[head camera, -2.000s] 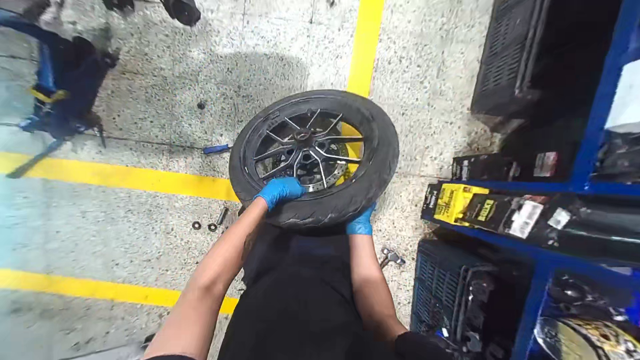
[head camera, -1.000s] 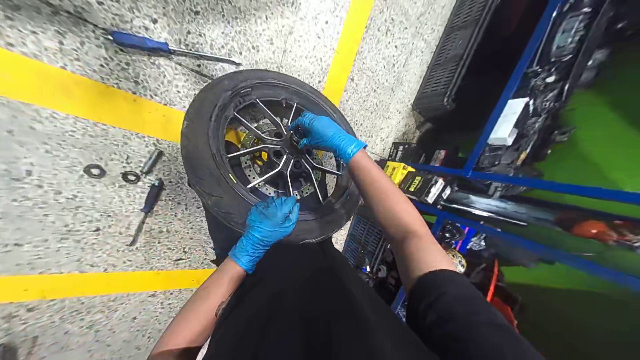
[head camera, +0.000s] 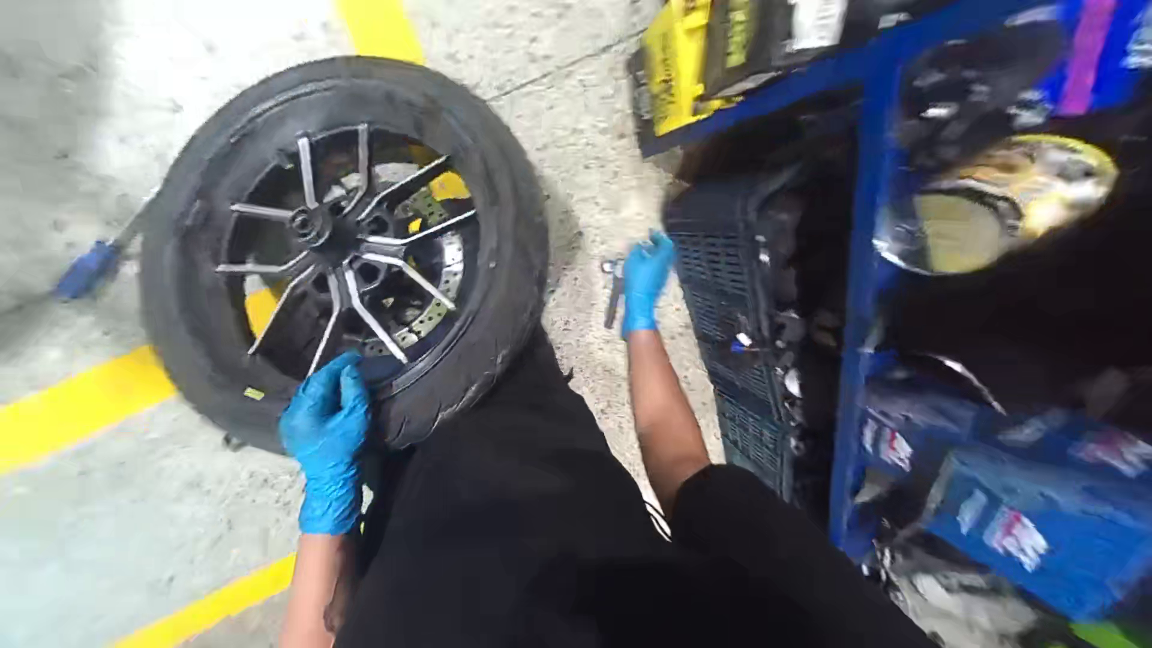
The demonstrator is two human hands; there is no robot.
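Note:
A motorcycle wheel with its black tire point(head camera: 504, 297) lies tilted by my legs, a brake disc point(head camera: 450, 261) visible behind its spokes. My left hand point(head camera: 328, 418), in a blue glove, rests at the near edge of the rim, fingers curled; whether it grips the rim is not clear. Out to the right, my right hand point(head camera: 646, 274), gloved too, is over the floor beside a hammer-like metal tool point(head camera: 615, 297). Its fingers are partly bent, and blur hides whether they hold the tool. A screwdriver's blue handle point(head camera: 87, 270) shows left of the tire.
Dark plastic crates point(head camera: 720, 297) stand on the right under a blue metal shelf frame point(head camera: 859, 315). Yellow and black packages point(head camera: 679, 67) lie on the upper shelf, and blue boxes point(head camera: 1035, 531) sit at lower right. Yellow stripes point(head camera: 85, 409) cross the speckled floor.
My right hand has left the wheel's hub area and moved out to the right, beside the tool on the floor. My left hand stays at the near rim. The view has shifted to the right.

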